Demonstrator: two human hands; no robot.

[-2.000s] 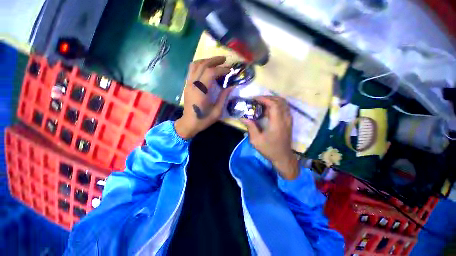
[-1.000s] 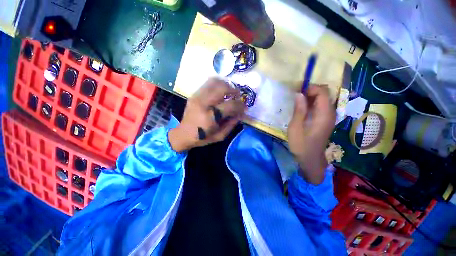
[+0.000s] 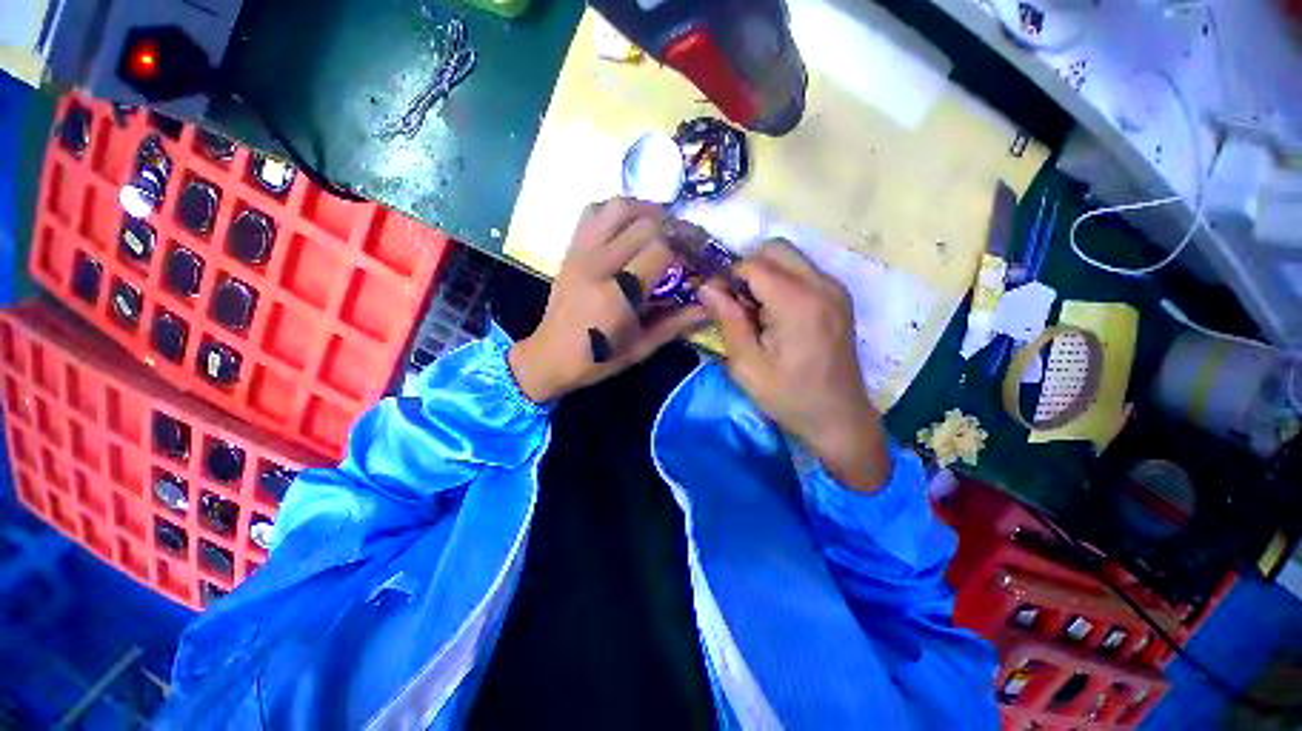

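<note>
My left hand [image 3: 607, 293] holds a small round housing [image 3: 675, 283] with shiny inner parts at the near edge of the work board. Two dark patches show on the back of this hand. My right hand [image 3: 793, 336] meets it from the right, fingertips at the housing. Its fingers are closed around something thin, seemingly the tweezers, mostly hidden by the fingers. A second open round housing [image 3: 711, 157] lies on the board just beyond, with a pale shiny disc [image 3: 654, 167] touching its left side.
A dark hot air gun [image 3: 735, 64] with a red part hangs over the cream board [image 3: 914, 200]. Red pocket trays [image 3: 336, 307] with round units are stacked at left; more red trays [image 3: 1085, 628] are at lower right. A tape roll [image 3: 1017, 379] and white cable [image 3: 1142, 264] are at right.
My right hand, which was apart at the right with a blue thin tool, has come left to the housing in my left hand. Earlier, both hands held round pieces.
</note>
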